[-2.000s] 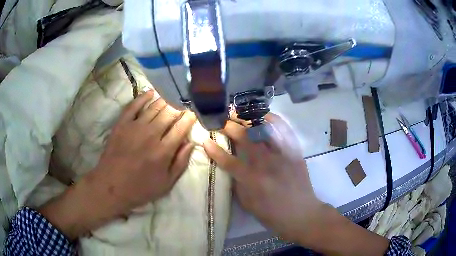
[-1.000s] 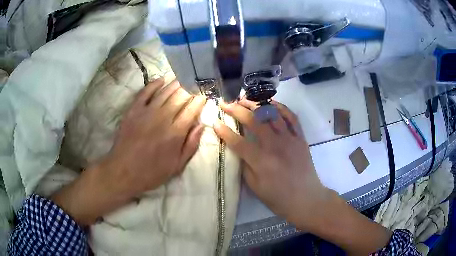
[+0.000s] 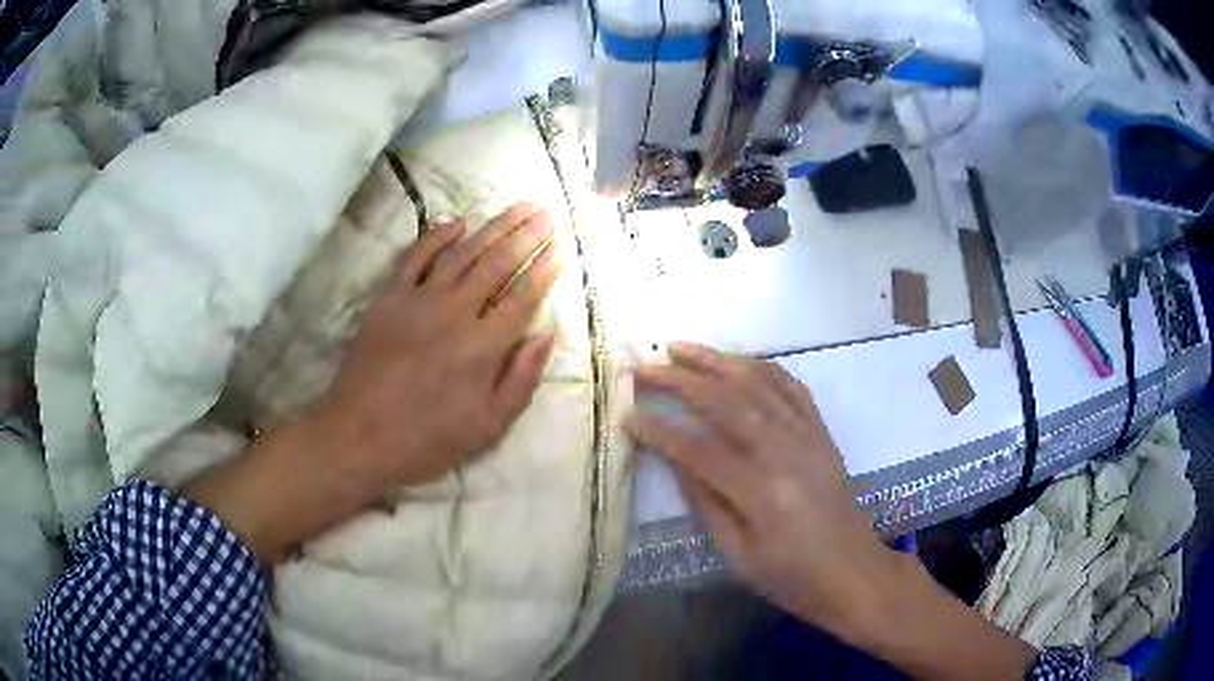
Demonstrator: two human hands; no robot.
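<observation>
A cream quilted puffer jacket (image 3: 400,559) covers the left side and lies over the machine table's edge. Its long front zipper (image 3: 599,412) runs from beside the machine head down to the front. My left hand (image 3: 446,353) lies flat on the jacket, left of the zipper, fingers slightly spread, not gripping. My right hand (image 3: 759,466) is just right of the zipper edge; its fingertips are blurred, and I cannot tell whether they hold the edge or something small. The white sewing machine (image 3: 632,107) stands behind the zipper; its presser foot and needle are lost in the lamp's glare.
The bed carries a round metal cover (image 3: 719,240) and a black pad (image 3: 863,180). Brown pieces (image 3: 952,386), a black strap (image 3: 1005,319) and pink and teal tweezers or snips (image 3: 1081,330) are at right. More cream garments (image 3: 1092,545) hang below the table; a blue bin (image 3: 1156,162) is far right.
The jacket and zipper have come left, clear of the machine head, and the zipper's upper end now shows. My right hand has moved down and away from the needle area. The view has shifted.
</observation>
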